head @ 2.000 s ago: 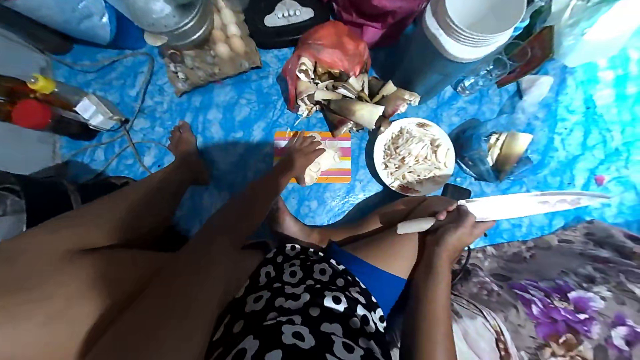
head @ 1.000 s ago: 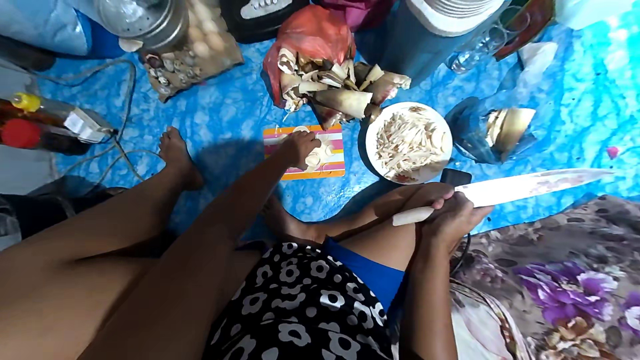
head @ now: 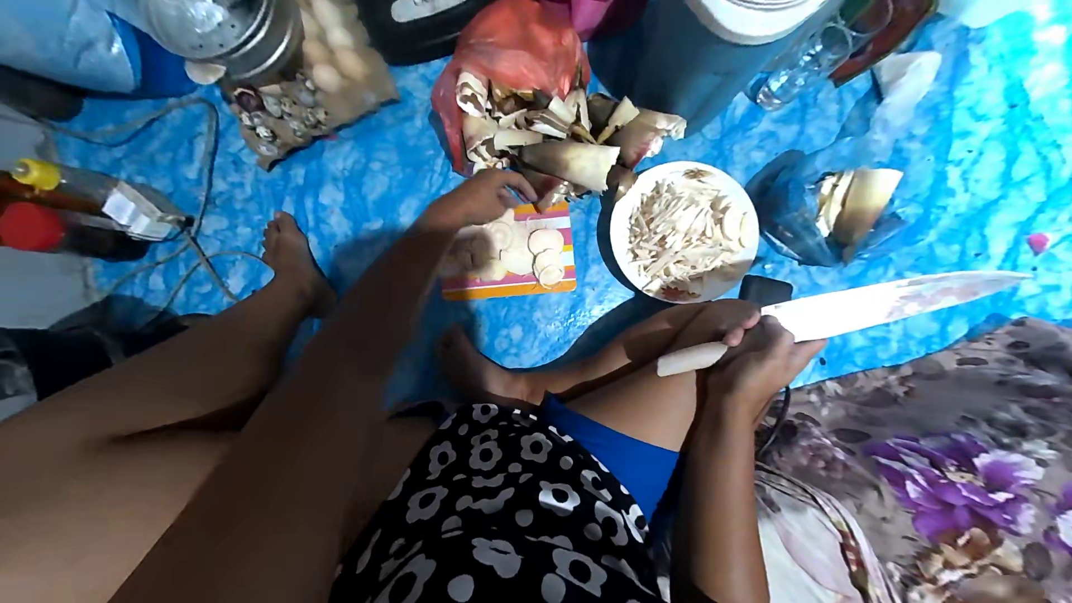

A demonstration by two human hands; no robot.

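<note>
My right hand (head: 764, 356) is closed on a large knife with a pale handle (head: 692, 358); its broad blade (head: 900, 303) points right. My left hand (head: 486, 199) is above the top left edge of a striped cutting board (head: 507, 289), fingers curled loosely, nothing visible in it. Several round pale slices (head: 547, 243) lie on the board. Just beyond the hand, peeled husks (head: 574, 159), apparently bamboo shoot, spill out of a red plastic bag (head: 523, 42). A white bowl (head: 617, 230) right of the board holds thin pale strips (head: 682, 226).
A blue plastic bag (head: 783, 209) with a husked piece lies right of the bowl. Behind stand a blue-grey container (head: 662, 63) and glasses (head: 800, 71). Eggs (head: 331, 42), bottles (head: 63, 218) and a cable (head: 209, 167) are at the left. A black object (head: 766, 290) lies by the blade.
My left hand has moved from over the slices on the board up toward the husks, uncovering more slices. My right hand keeps its hold on the knife.
</note>
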